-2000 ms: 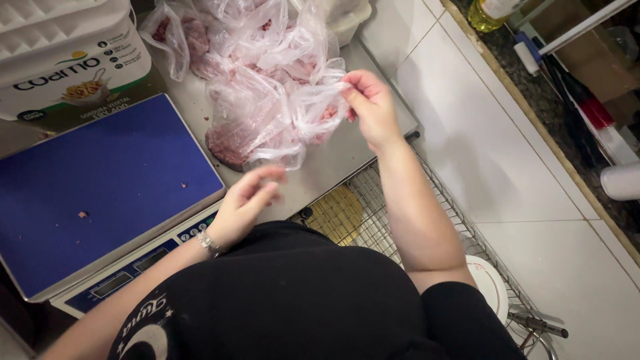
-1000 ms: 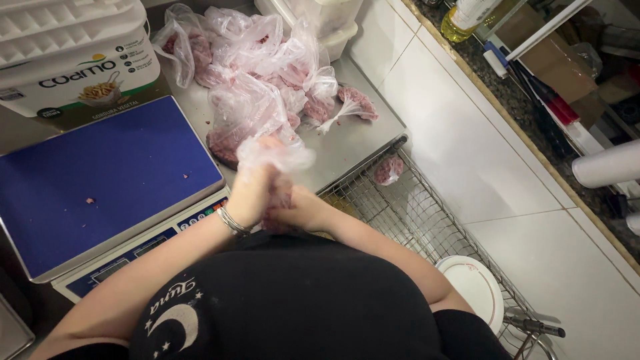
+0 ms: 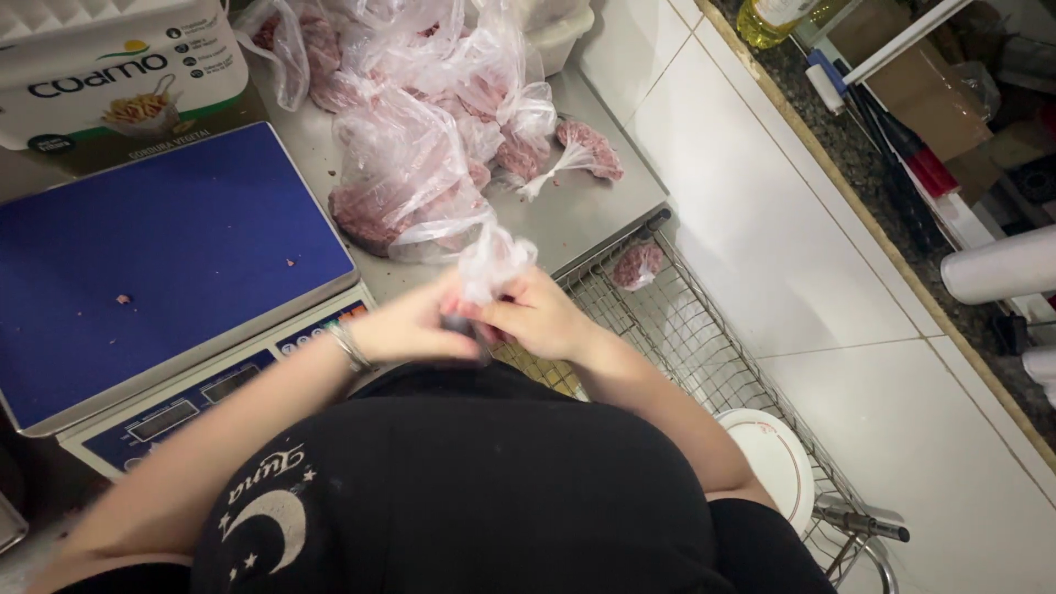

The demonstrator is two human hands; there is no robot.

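In front of my belly my two hands meet at a thin clear plastic bag (image 3: 492, 262), whose crumpled open part sticks up above them. My right hand (image 3: 540, 318) grips it with bent fingers. Blurred, my left hand (image 3: 425, 322) is beside it, thumb apart from the fingers; whether it grips the bag is unclear. What is in the bag is hidden. Just beyond, a large plastic bag of ground meat (image 3: 404, 181) lies on the steel table (image 3: 536, 219) among several others. To their right is a small knotted bag of ground meat (image 3: 592, 150).
A scale with a blue platform (image 3: 165, 272) and meat crumbs stands at left, before a white Coamo tub (image 3: 124, 82). Below the table edge is a wire rack (image 3: 660, 330) with a small meat bag (image 3: 638, 266) and a round white lid (image 3: 767, 462). A tiled ledge runs along the right.
Two seconds ago my right hand was at the bags on the table and my left was apart from it. Both have since come together at a plastic bag near my body.
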